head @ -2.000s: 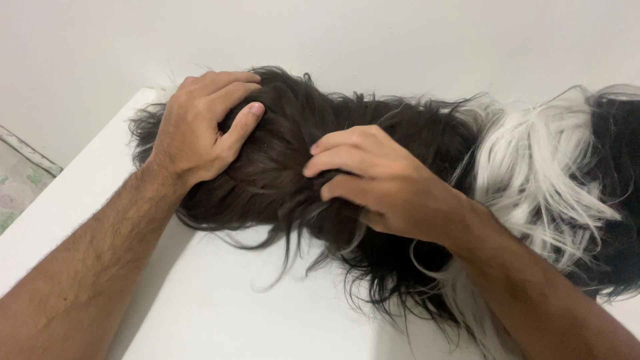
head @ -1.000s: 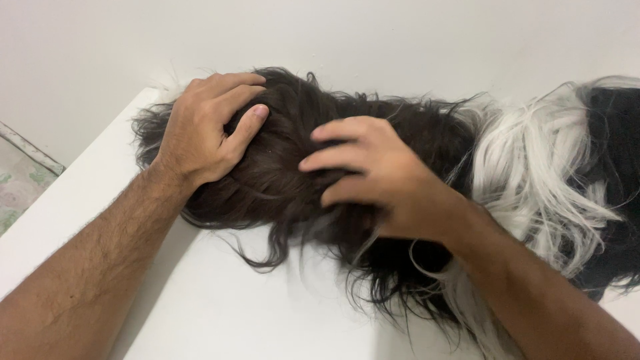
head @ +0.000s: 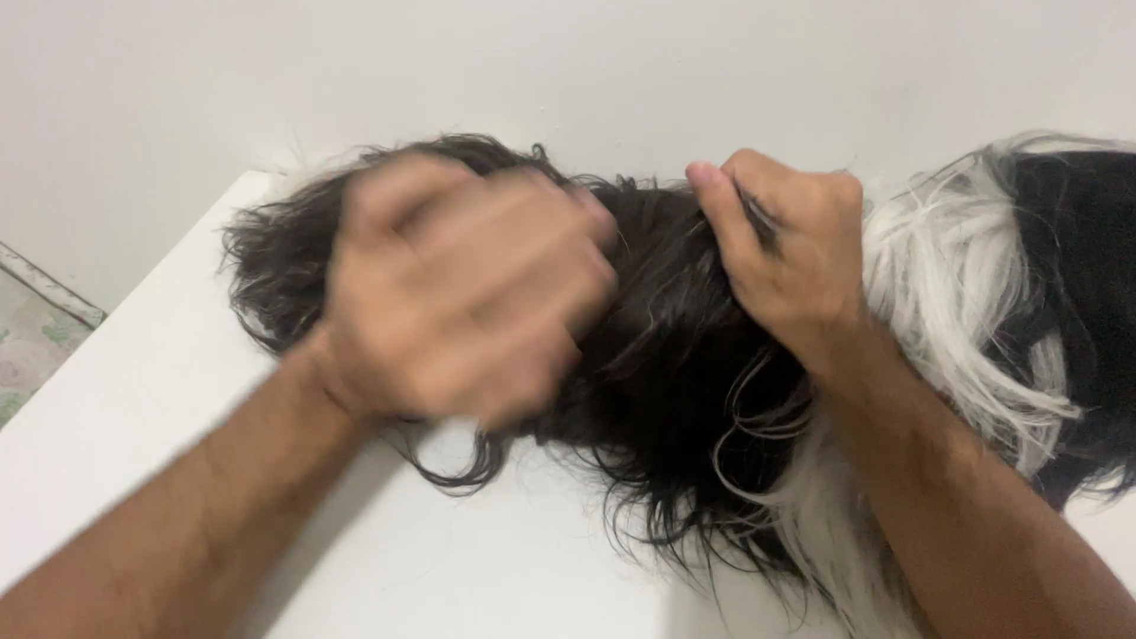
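Observation:
A long bundle of dark brown and black hair (head: 657, 311), which could be a hairpiece or an animal's coat, lies across a white surface. Toward the right it turns to a white section (head: 941, 266), followed by a black part (head: 1083, 302). My left hand (head: 461, 284) is blurred by motion over the dark hair at the left, fingers bent; whether it grips any strands cannot be told. My right hand (head: 790, 240) is closed at the upper edge of the dark hair, just left of the white section, with dark strands between thumb and fingers.
The white tabletop (head: 160, 390) has its left edge running diagonally up to a pale wall (head: 568, 71) behind the hair. Beyond that edge, at the far left, a floral-patterned surface (head: 35, 346) shows lower down.
My left hand has left its spot flat on the hair's left end and moved right. My right hand has moved right, toward the white section, and its spread fingers have closed.

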